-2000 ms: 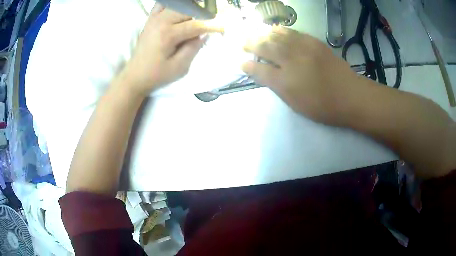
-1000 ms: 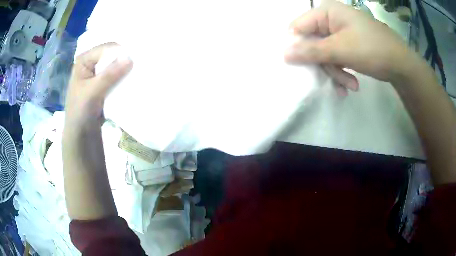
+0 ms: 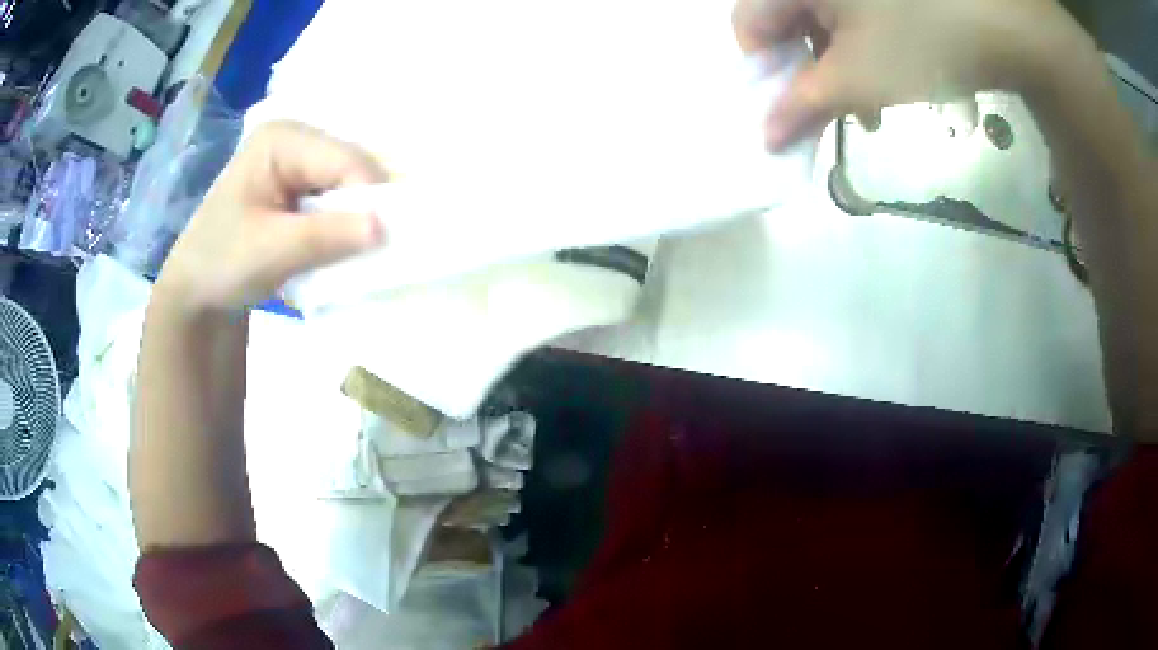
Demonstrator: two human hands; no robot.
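A bright, overexposed white garment point(image 3: 546, 127) is stretched between my two bare hands above the table. My left hand point(image 3: 273, 229) pinches its edge at the left, thumb and fingers closed on the cloth. My right hand point(image 3: 889, 57) pinches the cloth at the upper right, partly cut off by the top edge and a little blurred. A dark curved mark or strip point(image 3: 607, 260) shows just below the held edge; I cannot tell what it is. A lower part of the cloth hangs over the table's front edge.
The white table point(image 3: 864, 318) has a shiny metal plate area point(image 3: 940, 159) at the right. Below left are stacked white pieces point(image 3: 425, 472) with a tan paper strip point(image 3: 391, 399). A fan point(image 3: 23, 400) stands at the far left, below a white device point(image 3: 95, 89).
The garment's near edge has risen and straightened between my hands, uncovering more table and the metal area. Compared with the earliest frame, both hands have left the machine's needle area.
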